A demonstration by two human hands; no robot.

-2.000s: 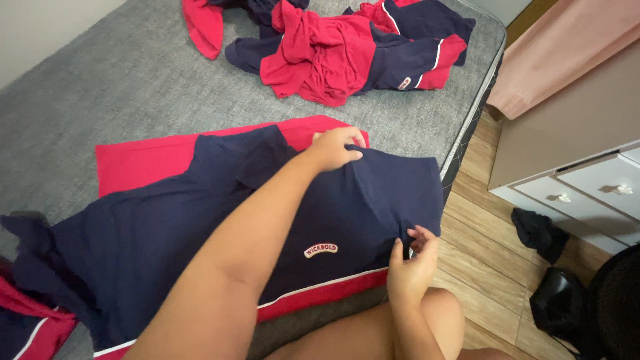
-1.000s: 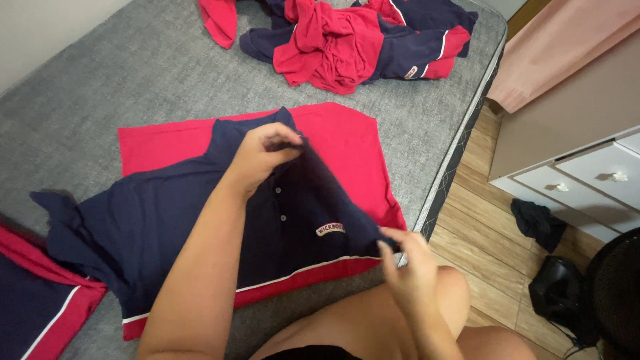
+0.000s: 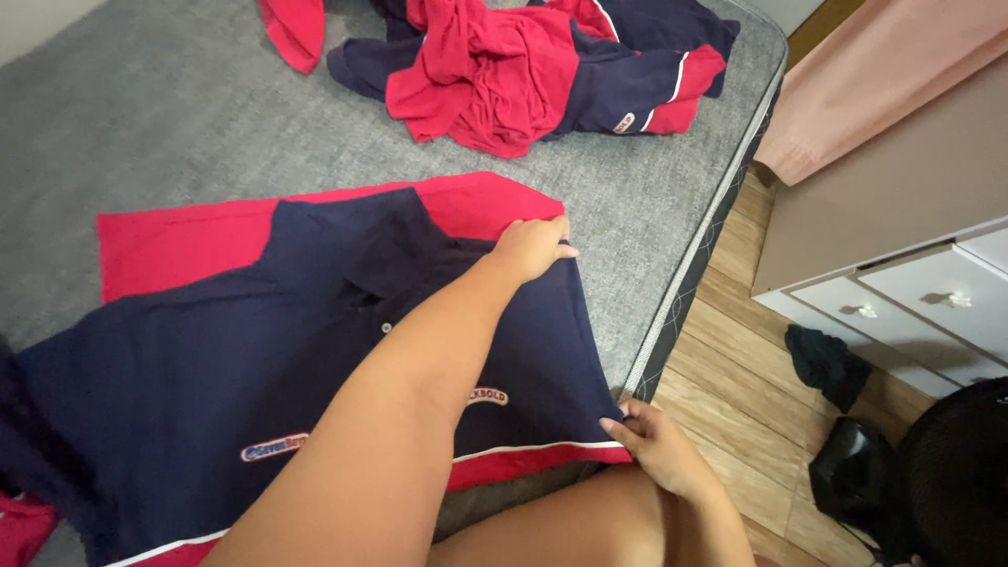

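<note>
A navy and red polo shirt (image 3: 197, 354) lies spread on a grey mattress, with a buttoned placket, a white-edged red band and sewn patches that bear writing. My left hand (image 3: 535, 248) pinches its navy fabric at the far right edge. Closer to me, my right hand (image 3: 642, 437) grips the near right corner of the navy part, just above the white stripe, at the mattress edge. Red fabric (image 3: 181, 244) shows flat beyond and under the collar. My left forearm hides part of the shirt's front.
More navy and red shirts (image 3: 504, 79) lie crumpled on the far part of the mattress (image 3: 197, 134). Red cloth (image 3: 24, 528) is at the lower left. A white drawer unit (image 3: 890, 315), dark cloth (image 3: 823, 366) and a black object (image 3: 850, 465) are beside the bed. My bare legs are at the bottom.
My left hand has moved right from near the collar to the shirt's right edge. The navy part, folded over at the placket a second ago, now lies opened out to the right.
</note>
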